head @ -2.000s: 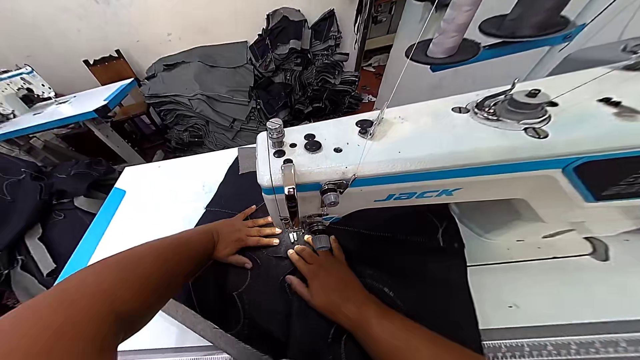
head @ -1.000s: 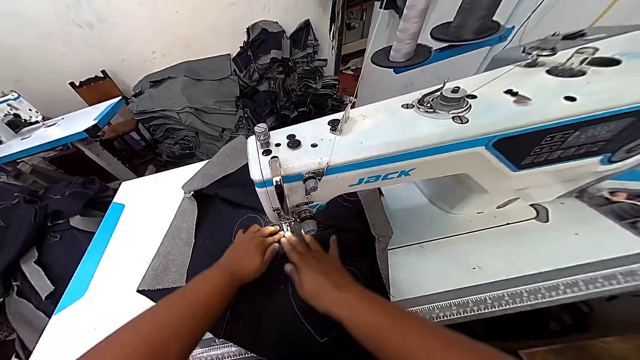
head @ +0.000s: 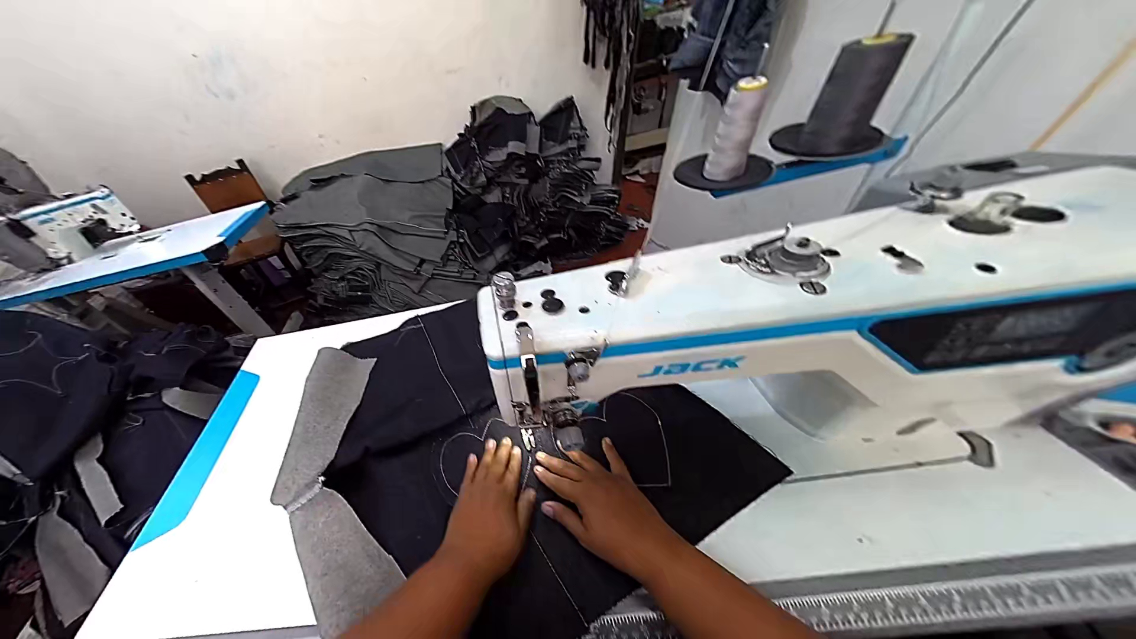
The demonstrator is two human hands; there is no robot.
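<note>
Dark denim fabric [head: 404, 382] with light stitched curves lies under the presser foot [head: 530, 437] of a white and blue Jack sewing machine [head: 674, 328]. My left hand [head: 488, 501] rests flat on the cloth just left of and below the foot, fingers pointing at it. On the other side of a light seam line, my right hand [head: 599, 501] presses the cloth with its fingers spread, close to the foot. Neither hand grips anything. Grey fabric pieces [head: 333, 426] are joined to the denim's left edge.
More dark fabric [head: 169, 444] hangs at the table's left. Stacks of grey and dark cut cloth [head: 382, 213] stand behind, near another sewing table [head: 177, 235]. Two thread cones [head: 735, 129] stand at the back right. A ruler strip [head: 958, 599] runs along the front edge.
The denim has been turned and shifted under the machine; its grey edge pieces now lie wholly left of the hands. Both hands remain on the cloth near the foot. The view has shifted.
</note>
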